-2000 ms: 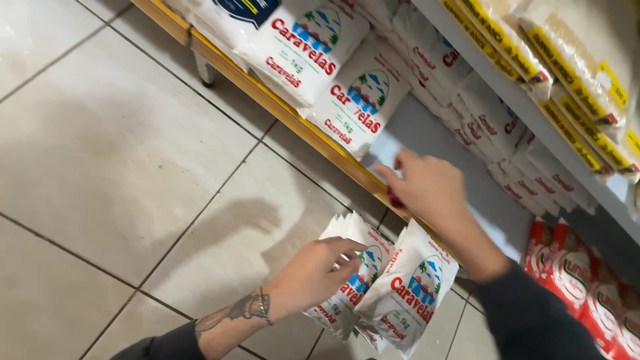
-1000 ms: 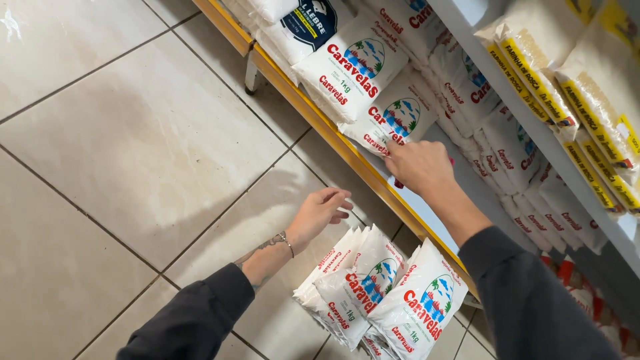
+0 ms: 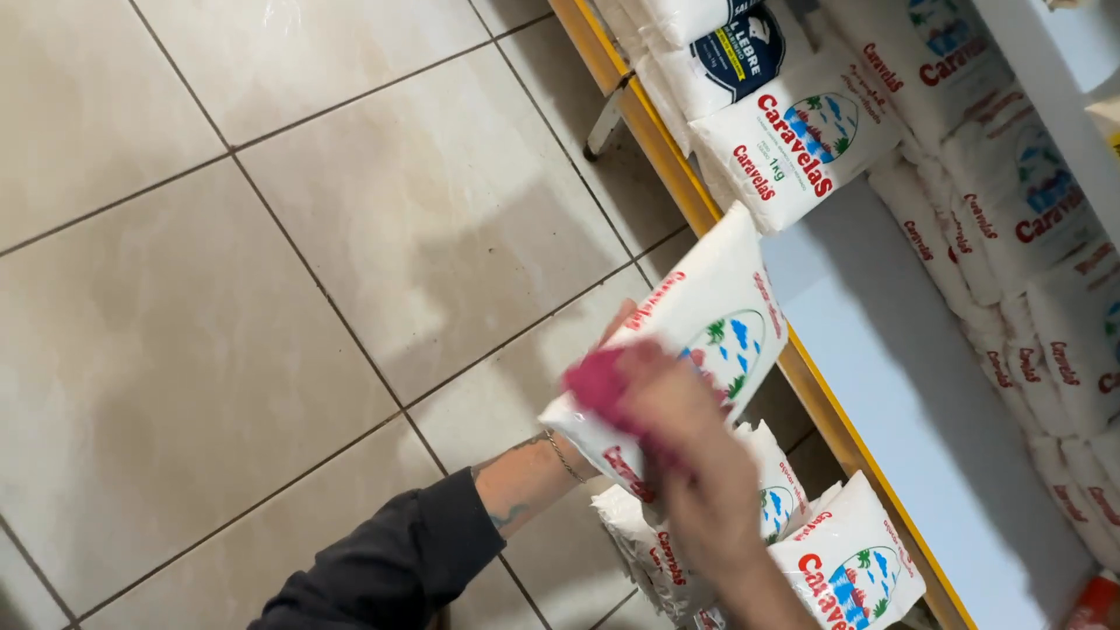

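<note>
A white plastic sugar bag [image 3: 744, 297] with red lettering is tilted over the floor, in front of the shelf edge. My left hand [image 3: 617, 319] supports it from behind, mostly hidden by the bag. A blurred pink cloth [image 3: 604, 385] is in my right hand [image 3: 700, 437], which presses it against the front of the bag. Below my hands, more bags of the same kind stand in a pile, one of them [image 3: 862, 560] near the shelf edge. Another matching bag [image 3: 796, 140] lies on the shelf above.
The low shelf [image 3: 849, 297] has a yellow front edge [image 3: 818, 394]. Stacked bags [image 3: 1041, 289] line its back. A bag with a dark blue label [image 3: 739, 52] lies at the upper end. Floor tiles [image 3: 332, 219] spread at left, by a metal shelf leg [image 3: 608, 122].
A bag that lay on the shelf by my right hand has come off it and is in my left hand. My right hand with the cloth has moved from the shelf onto this bag.
</note>
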